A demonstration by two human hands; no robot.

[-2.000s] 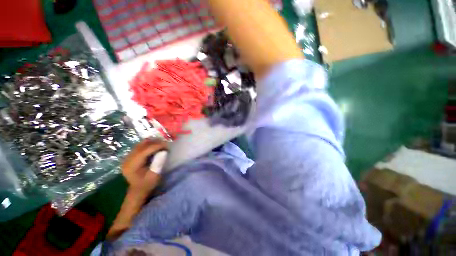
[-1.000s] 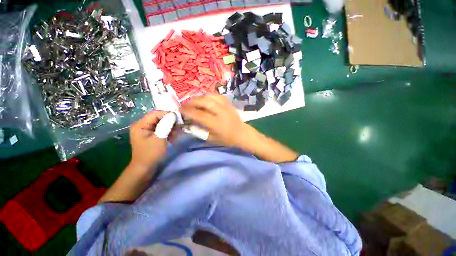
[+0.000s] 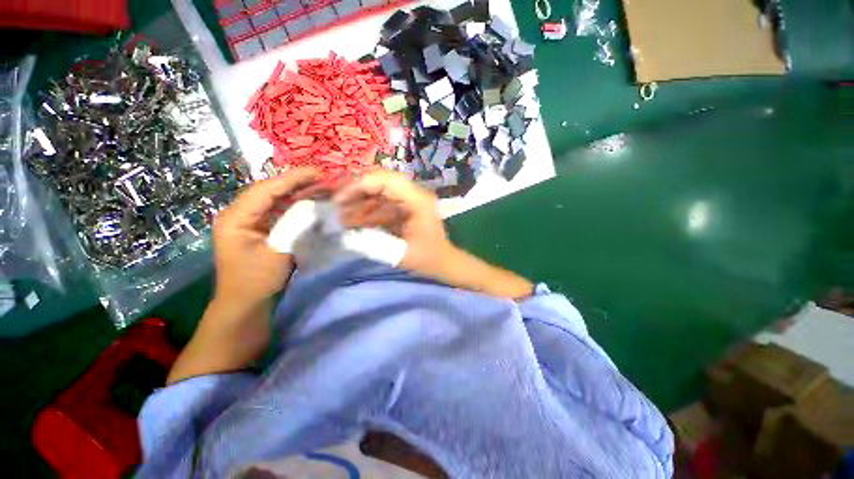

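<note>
My left hand (image 3: 257, 234) and my right hand (image 3: 398, 220) are close together in front of my body, at the near edge of the red pile. White wraps show on both thumbs. The fingers are curled and blurred; whether a small part is between them cannot be told. The pile of red strips (image 3: 323, 110) lies just beyond the hands. Dark square pads (image 3: 449, 70) are heaped to its right, some faces paler. Shiny metal clips (image 3: 131, 150) are heaped at the left on a clear plastic bag (image 3: 159, 285).
Rows of grey pieces with red between them (image 3: 290, 21) lie beyond the white board (image 3: 538, 164). A red tray (image 3: 66, 14) is upper left, a cardboard piece (image 3: 702, 42) upper right. A red stool (image 3: 84, 430) is lower left, cardboard boxes (image 3: 763, 374) lower right.
My right arm, stretched far forward two seconds ago, came back beside my left hand. Since one second ago both hands stay together, and the view has shifted slightly.
</note>
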